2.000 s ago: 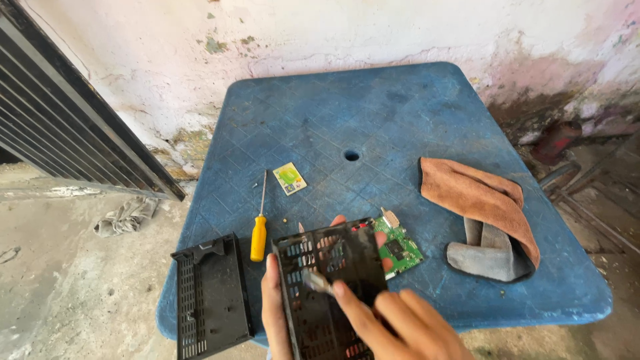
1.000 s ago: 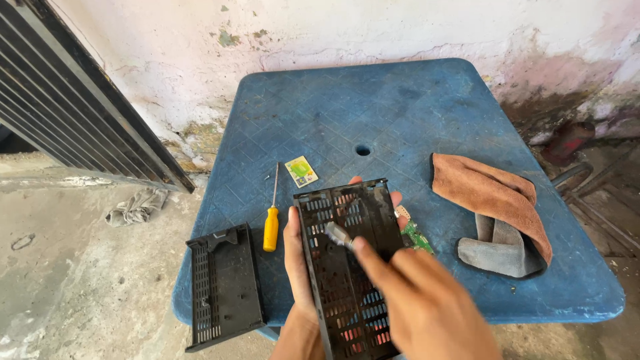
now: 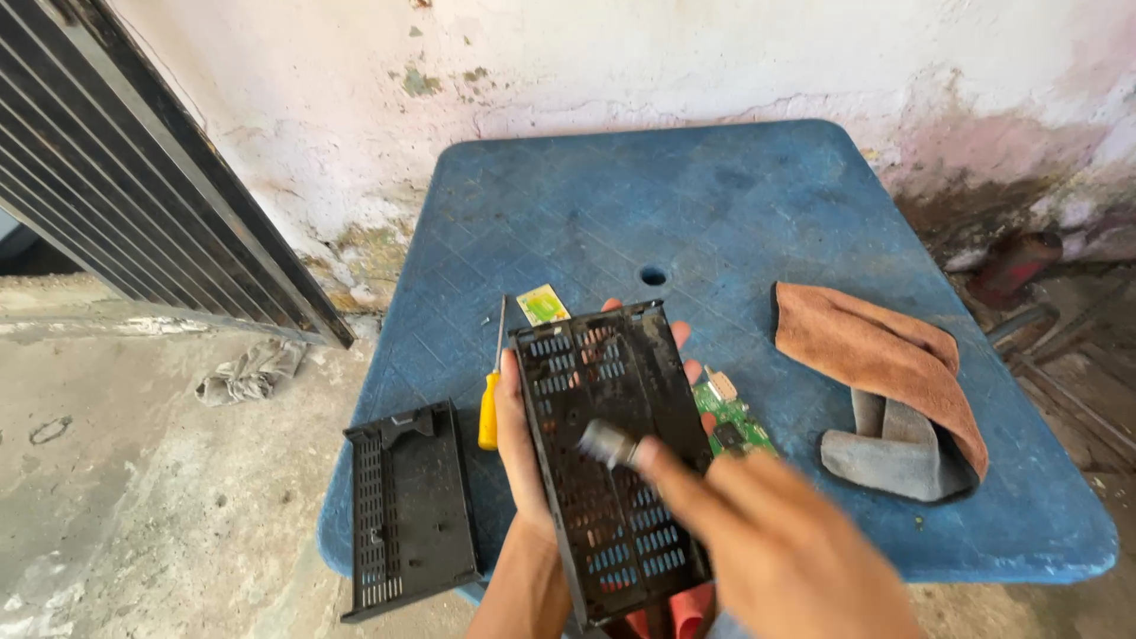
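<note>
My left hand (image 3: pixel 524 444) holds a black vented plastic casing half (image 3: pixel 621 390) from beneath, its fingertips showing past the far right edge. A small brush (image 3: pixel 608 442), blurred, is in my right hand (image 3: pixel 772 532), its head over the inner face of the casing. Left of my hands, a second black vented casing half (image 3: pixel 422 506) lies at the table's near left edge. Close by is a screwdriver with a yellow handle (image 3: pixel 489 413). A green circuit board (image 3: pixel 732 422) lies partly hidden behind the casing and my right hand.
The blue plastic table (image 3: pixel 621 204) has a centre hole (image 3: pixel 653 276). A yellow-green card (image 3: pixel 542 305) lies beyond the casing, and a folded brown and grey cloth (image 3: pixel 879 373) at the right. A dark metal gate (image 3: pixel 169 177) stands left; a rag (image 3: pixel 253 373) is on the floor.
Since two seconds ago the held casing has come up and shows more of its inner face. The brush has shifted over that face in my right hand. The view has moved slightly.
</note>
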